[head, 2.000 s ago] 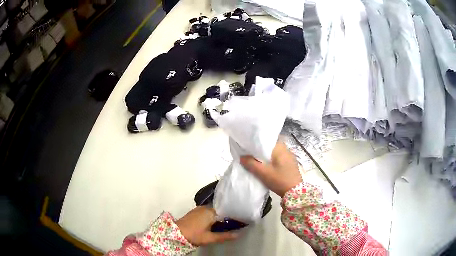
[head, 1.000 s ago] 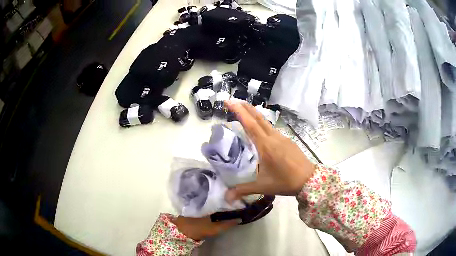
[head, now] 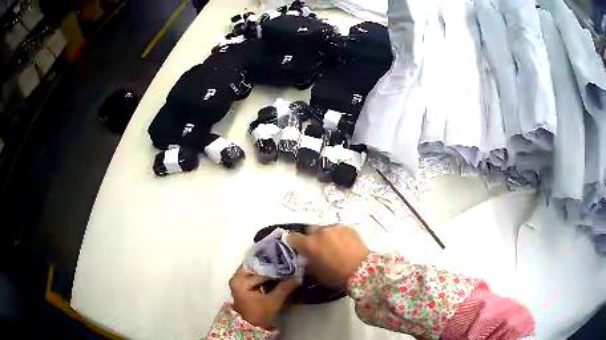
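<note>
A small black bag (head: 322,292) lies open at the table's front, partly hidden under my hands. A crumpled roll of white stuffing paper (head: 274,255) stands up at the bag's left part, its folded end upward. My left hand (head: 258,295) grips the paper's lower side at the bag opening. My right hand (head: 332,252) is blurred, curled over the bag right beside the paper. Its fingertips are hard to see, so I cannot tell if it holds anything.
Black bags (head: 286,60) are heaped at the back left. Black bundles with white bands (head: 309,147) lie mid-table. Small printed white squares (head: 339,199) and a thin dark rod (head: 412,209) lie right of centre. Long paper rolls (head: 492,86) fill the back right; flat sheets (head: 485,226) lie at right.
The large white paper has gone from upright and wide to a small crumpled end low at the bag. My right hand has come down from above the paper to the bag.
</note>
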